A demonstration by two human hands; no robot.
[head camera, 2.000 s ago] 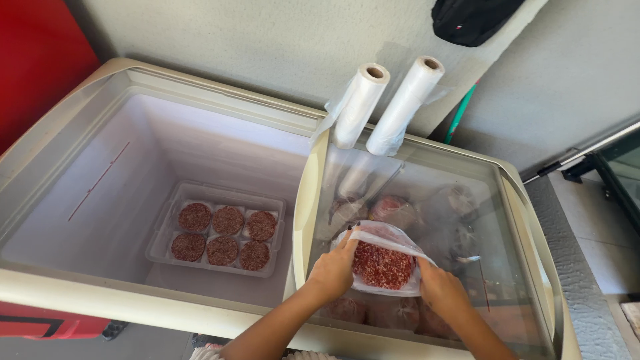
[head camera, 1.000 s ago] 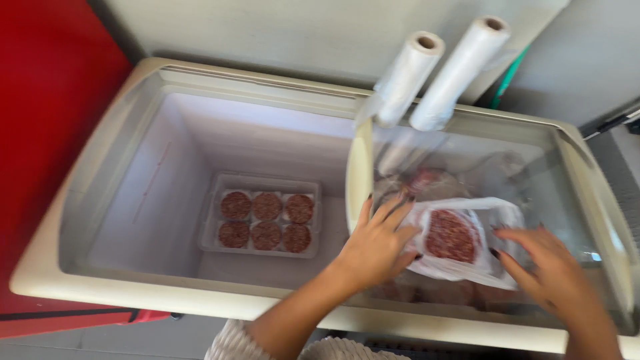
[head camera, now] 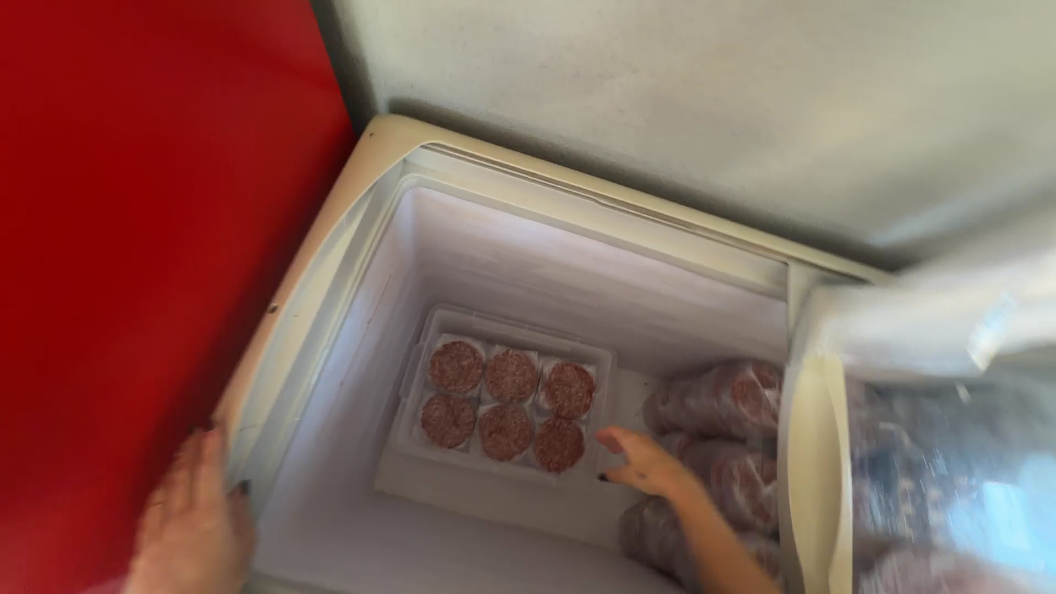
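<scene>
Down inside the chest freezer, my right hand (head camera: 648, 464) is beside the right edge of a clear plastic tub (head camera: 503, 474), fingers apart and holding nothing. Several round ground-meat patties (head camera: 505, 431) lie in the tub in two rows on white squares. My left hand (head camera: 194, 507) is blurred, near the freezer's left rim, with nothing seen in it; whether it touches the rim I cannot tell. Bags of meat (head camera: 730, 478) are stacked right of my right hand.
The cream frame (head camera: 602, 198) of the freezer surrounds the opening. A glass lid with a cream edge (head camera: 817, 470) covers the right side. A red panel (head camera: 148, 206) stands at the left, and a pale wall (head camera: 660, 99) rises behind.
Both hands have left the white bag of ground meat on the glass lid. The right hand is now inside the freezer, the left at its left rim. The view has shifted left.
</scene>
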